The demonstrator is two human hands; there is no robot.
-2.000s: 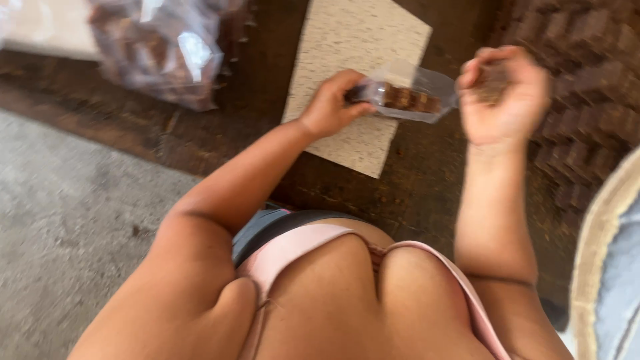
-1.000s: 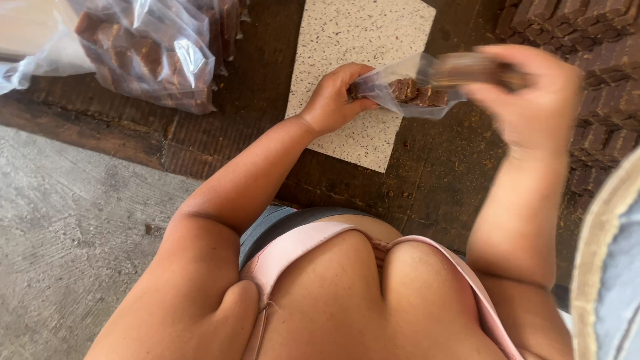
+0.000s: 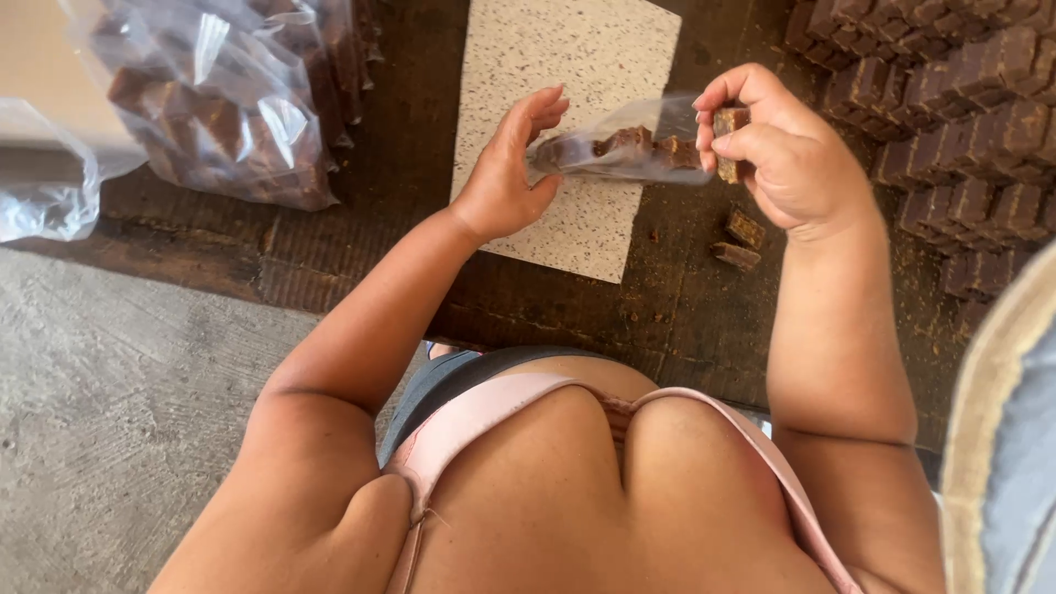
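My left hand [image 3: 516,169] is at the left end of a clear plastic bag [image 3: 606,161] with several brown blocks in it; its fingers are apart around the bag's end, and whether they touch it is hard to tell. Between thumb and fingers, my right hand [image 3: 780,148] pinches a short brown block [image 3: 729,144] at the bag's right end. Beneath the bag lies a speckled cream tile [image 3: 561,74]. Two small broken brown pieces [image 3: 742,228] lie on the dark table below my right hand.
Stacked brown blocks [image 3: 982,140] fill the table's right side. Filled clear bags of blocks [image 3: 223,124] stand at the left, beside a loose empty plastic bag [image 3: 54,190]. Crumbs dot the dark tabletop [image 3: 528,305], whose near edge borders a concrete floor [image 3: 124,388].
The fingers of my left hand have spread from their grip on the bag. Two small pieces now show on the table below my right hand, which has moved left since one second ago.
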